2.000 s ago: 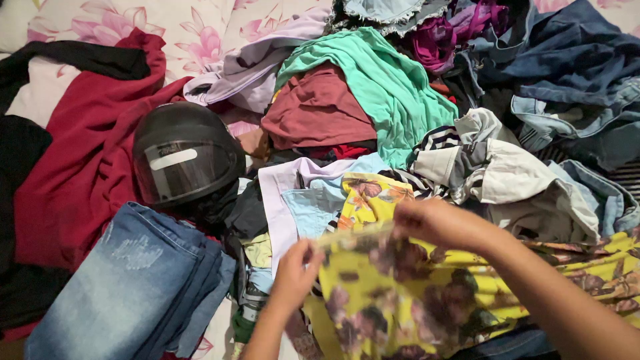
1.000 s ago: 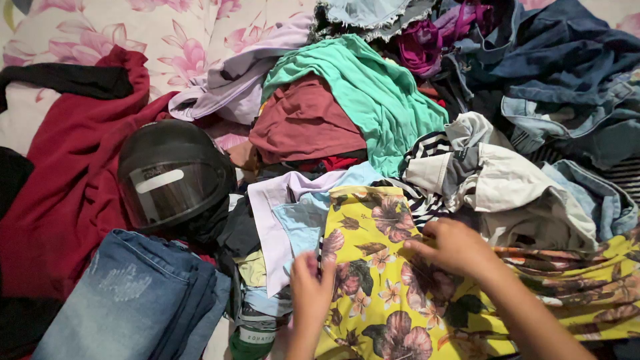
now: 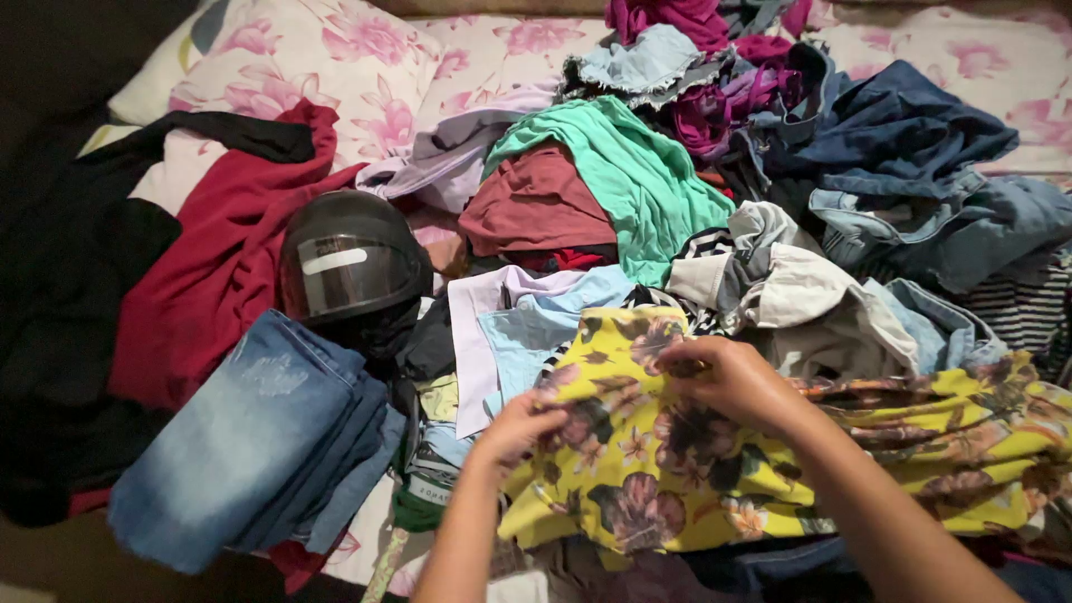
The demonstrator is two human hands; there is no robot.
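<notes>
A yellow garment with a floral print [image 3: 624, 435] lies spread over the front of the clothes pile, its narrow waistband end pointing away from me and more of its cloth bunched to the right. My left hand [image 3: 523, 427] pinches its left edge between thumb and fingers. At the upper right edge, just below the waistband, my right hand [image 3: 720, 373] grips the cloth with bent fingers. Light blue cloth [image 3: 523, 331] and a pale lilac garment [image 3: 469, 352] lie just beyond my left hand. Beige cloth [image 3: 825, 306] is beyond my right.
Left of the pile are a black helmet with a visor [image 3: 356, 260], folded blue jeans [image 3: 243, 435] and a dark red garment [image 3: 201, 285]. Green [image 3: 641, 184] and reddish [image 3: 536, 201] garments lie behind, denim [image 3: 904, 134] at back right. A floral pillow [image 3: 335, 59] rests at the back left.
The yellow garment's upper end, held up and blurred two seconds ago, lay flatter one second ago. My left hand, then with fingers raised at its edge, now pinches it. The view takes in more of the bed.
</notes>
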